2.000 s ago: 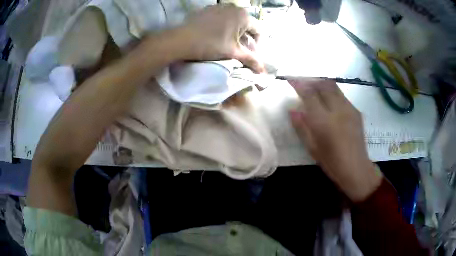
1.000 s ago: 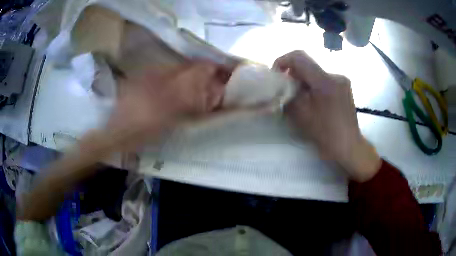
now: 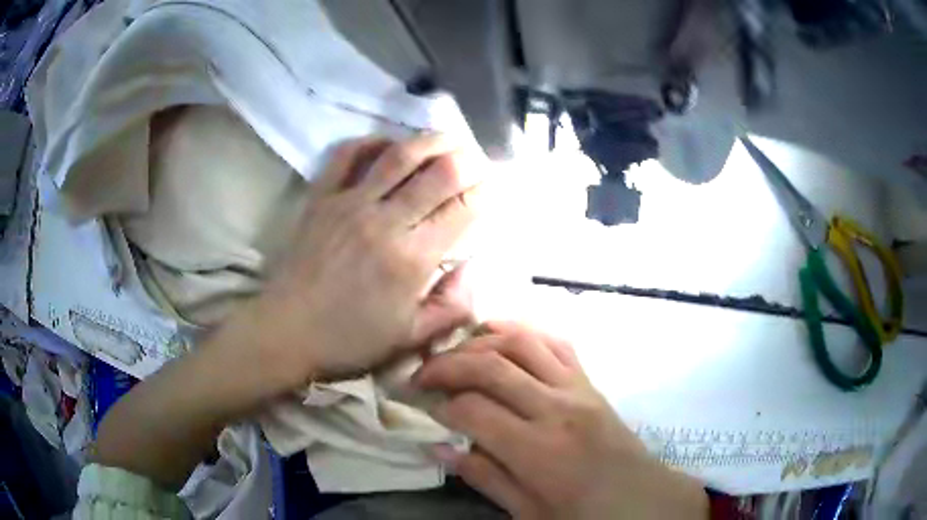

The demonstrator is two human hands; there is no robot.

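Note:
A beige and white garment piece lies bunched on the left of the table, its front part over the front edge. My left hand lies over the cloth with fingers curled and grips it. My right hand pinches the cloth just in front of the left fingers. Both hands meet left of the machine's foot area, close together. The exact fold between the fingertips is hidden and washed out by bright light.
The grey sewing machine head overhangs the far side, with a dark block hanging below it. Scissors with green and yellow handles lie at the right. A dark seam line crosses the white table. Cloth hangs at the lower left.
The view has moved closer to the machine. The cloth has been gathered back to the left and front, and both hands have come together on it at the table's front.

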